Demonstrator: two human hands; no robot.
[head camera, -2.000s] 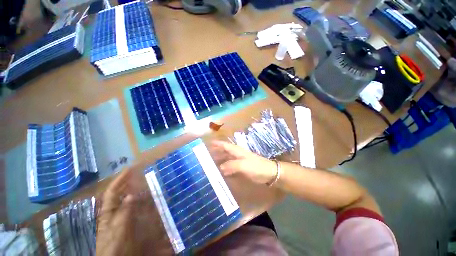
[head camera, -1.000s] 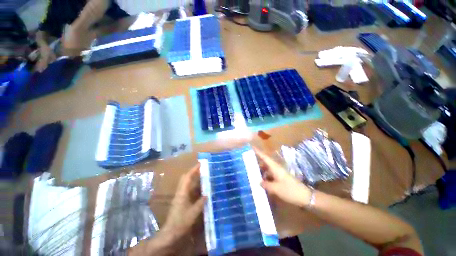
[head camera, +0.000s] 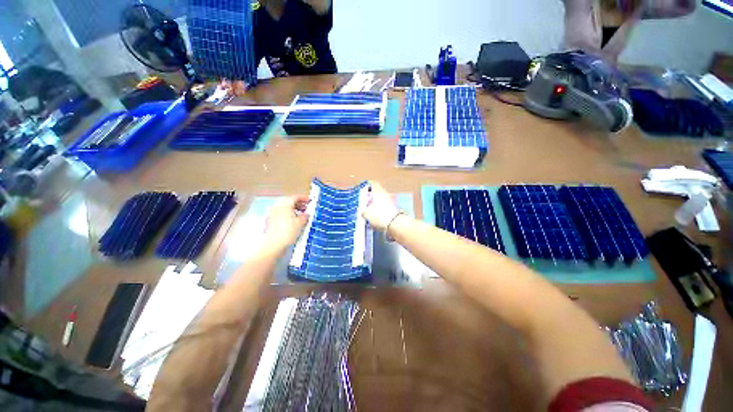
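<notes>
A curved blue solar cell panel (head camera: 333, 233) with white strips along both long edges lies on or just above the finished stack on the pale sheet (head camera: 249, 241); the hands and panel hide whether it touches. My left hand (head camera: 291, 219) holds its left edge. My right hand (head camera: 379, 211) holds its upper right edge. Both hands are bare. A bundle of long tabbing ribbon (head camera: 309, 354) lies on a white strip nearer me. White strips (head camera: 165, 322) lie to its left.
Dark cell blocks (head camera: 538, 221) stand on a greenish sheet at right, others (head camera: 141, 225) at left. Panel stacks (head camera: 442, 117) stand beyond. Short ribbons (head camera: 651, 346), an iron stand (head camera: 683, 265) and white strip (head camera: 701, 362) are at right. A person (head camera: 297, 40) is across the table.
The view has turned left and up. Both hands have carried the panel from the table in front of me forward and left to the finished stack.
</notes>
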